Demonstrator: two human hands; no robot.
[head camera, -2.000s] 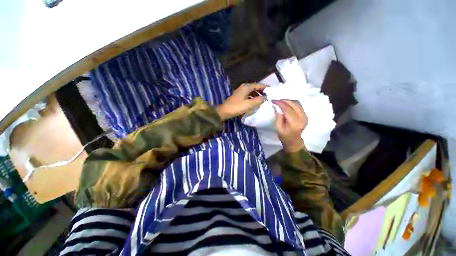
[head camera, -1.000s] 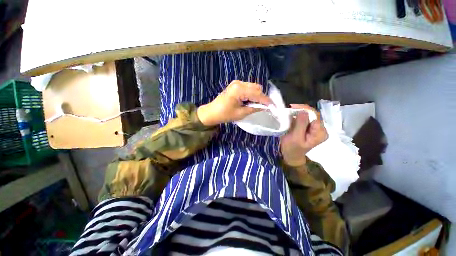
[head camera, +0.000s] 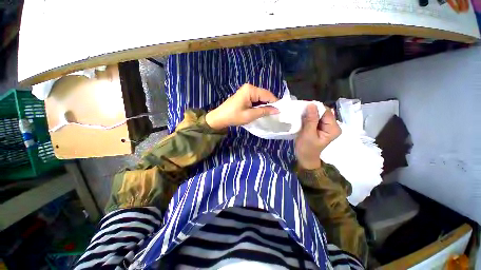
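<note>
A white cut piece (head camera: 275, 125) is held curled in a loop above my lap, between both hands. My left hand (head camera: 243, 108) pinches its left upper edge between thumb and fingers. My right hand (head camera: 317, 133) grips its right end, thumb on top and fingers curled. A ragged stack of white pieces (head camera: 356, 170) lies just right of my right hand, partly hidden by it.
The white tabletop's wooden edge (head camera: 237, 38) runs across the front, with orange-handled snips (head camera: 458, 5) at far right. A wooden stool (head camera: 89, 132) with a white strip stands left, beside a green crate (head camera: 23, 138). A dark cloth scrap (head camera: 394, 145) lies beyond the stack.
Earlier my hands were over the stack; they have moved left above my lap with the white piece. Since one second ago it is spread slightly wider between them. The view has turned.
</note>
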